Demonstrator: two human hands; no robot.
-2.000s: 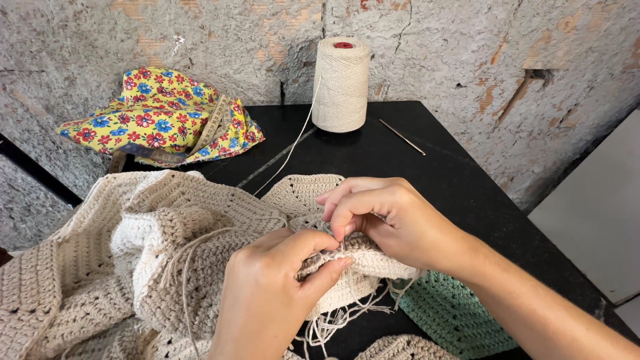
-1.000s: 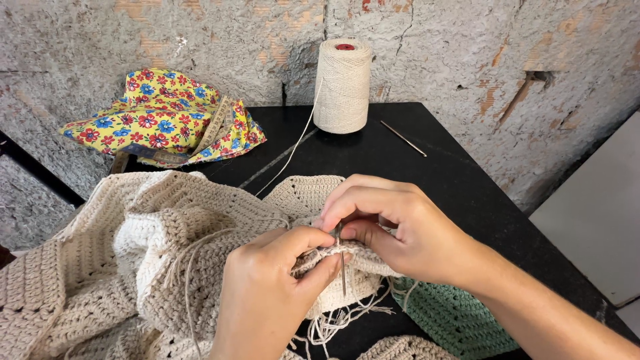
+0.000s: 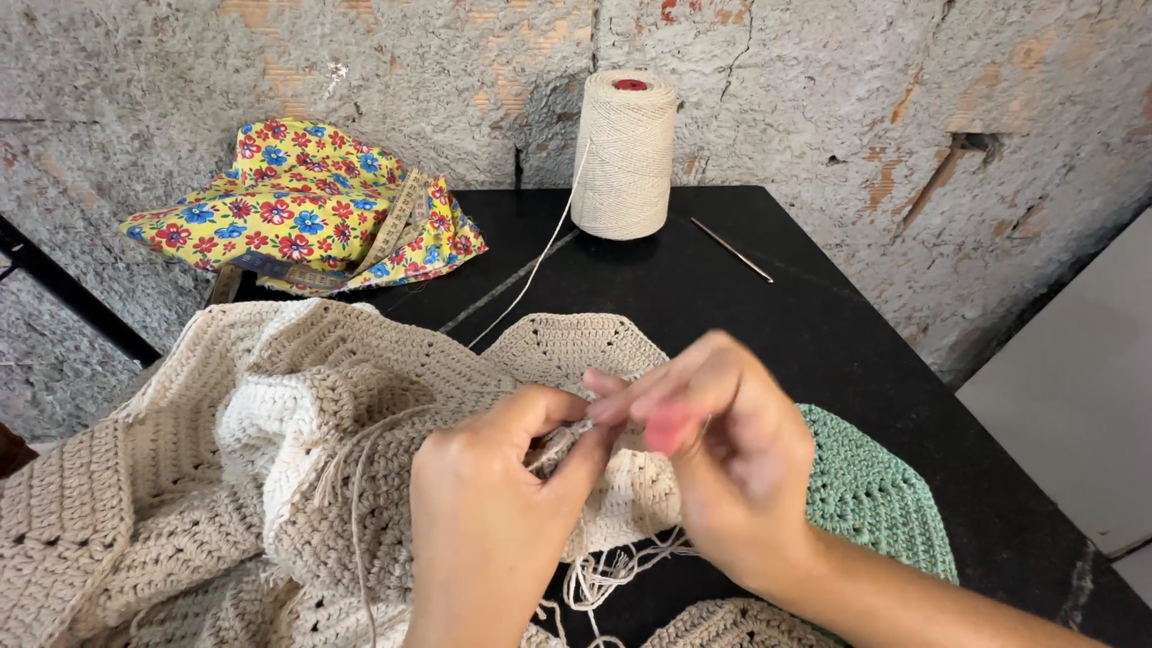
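My left hand [image 3: 513,495] pinches the edge of a beige crochet piece [image 3: 634,495] between thumb and fingers. Close to its fingertips, my right hand [image 3: 733,450] is blurred, its fingers bent; whether it holds a needle or yarn cannot be made out. Loose yarn ends [image 3: 598,576] hang below the piece. A large beige and white crocheted fabric [image 3: 198,468] lies heaped at the left. Behind the hands stands a cone of cream yarn [image 3: 624,162], its strand running down toward the crochet. A metal crochet hook [image 3: 731,249] lies right of the cone.
Yellow floral cloth [image 3: 297,198] with a measuring tape [image 3: 396,220] sits at the back left of the black table [image 3: 864,360]. A green crochet piece [image 3: 877,495] lies by my right wrist, a brown one [image 3: 738,625] at the near edge. A rough wall [image 3: 810,90] stands behind.
A thin needle-like tool was upright in my right fingers one second ago; it is not discernible now. My right hand has turned and its fingers have spread from the work.
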